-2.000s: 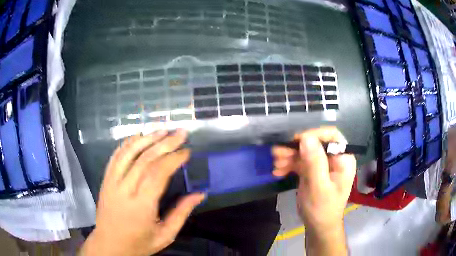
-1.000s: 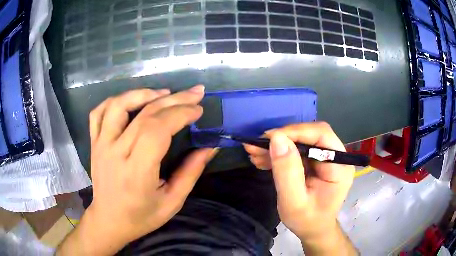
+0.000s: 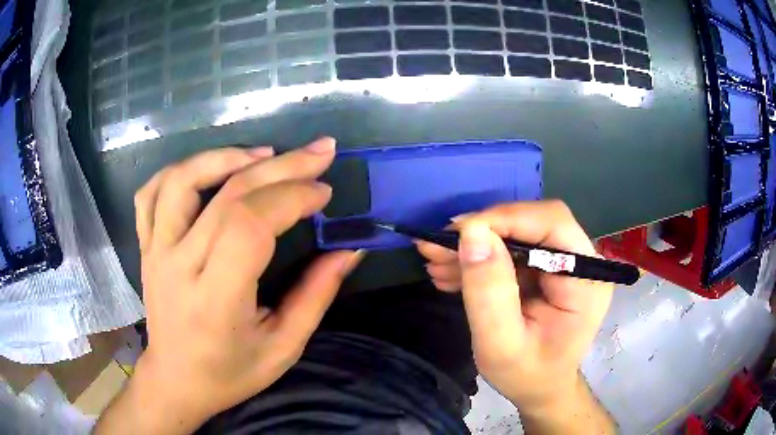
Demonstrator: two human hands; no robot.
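Note:
A blue phone case (image 3: 451, 183) lies open side up on the dark green tabletop, its camera cutout (image 3: 347, 188) at the left end. A small black adhesive pad (image 3: 349, 228) lies inside the case, beside the cutout on the near side. My right hand (image 3: 532, 285) holds black tweezers (image 3: 510, 250) like a pen; their tips touch or nearly touch the pad's right end. My left hand (image 3: 242, 246) steadies the case's left end, fingers at the far corner and thumb at the near edge.
A sticker sheet (image 3: 374, 51) with black pieces toward the right lies behind the case. Blister trays of blue cases stand at the right (image 3: 738, 127) and left (image 3: 19, 170). White packing sheet (image 3: 77, 255) lies at left. A red stool (image 3: 672, 251) stands beyond the table edge.
The tweezers have come down into the case at its left end, and the pad shows there. The view has shifted, so the case and sheet appear higher in the picture.

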